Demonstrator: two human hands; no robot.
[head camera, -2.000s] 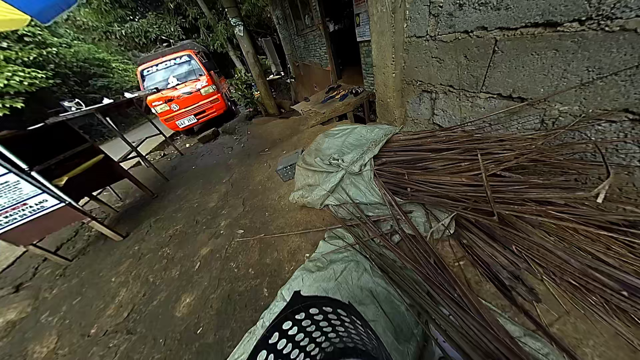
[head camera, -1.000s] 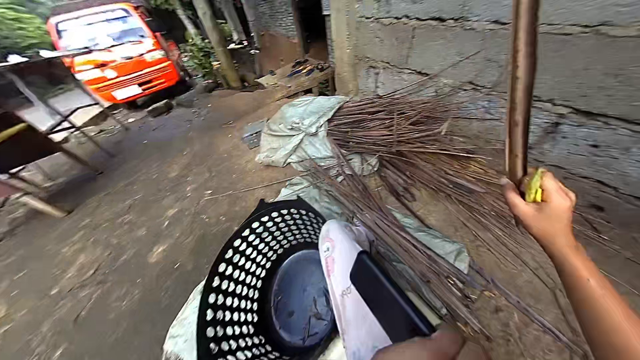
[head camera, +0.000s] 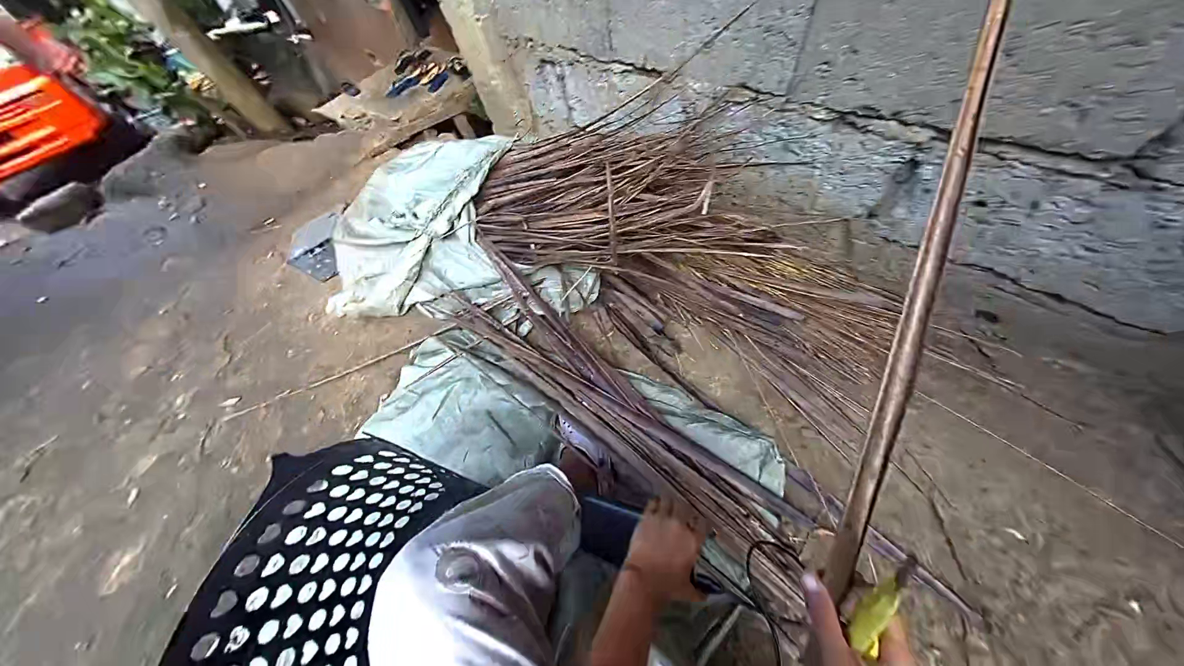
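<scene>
My right hand (head camera: 856, 624), cut by the bottom edge, grips a long brown stalk (head camera: 911, 324) that rises past the top edge. A yellow item (head camera: 874, 615) is at its fingers. My left hand (head camera: 661, 550) touches or lies close beside a bundle of dark, thin palm-like stalks (head camera: 592, 379); its grip is unclear. A dark blue object (head camera: 610, 527) lies just left of that hand. A thin dark loop (head camera: 768, 564) is between the hands. More loose stalks (head camera: 629, 203) are piled ahead, their left ends under a pale green sack (head camera: 416, 231).
A black perforated plastic basket (head camera: 324, 555) stands at lower left, against my clothed leg (head camera: 490, 573). A cracked block wall (head camera: 832, 111) runs along the right. A grey block (head camera: 316, 245) lies by the sack; an orange vehicle (head camera: 42, 120) is at far left.
Out of view two seconds ago, my right hand held the stalk upright one second ago; it is now lower, the stalk tilted. My left hand has moved forward to the bundle. The view has tilted down.
</scene>
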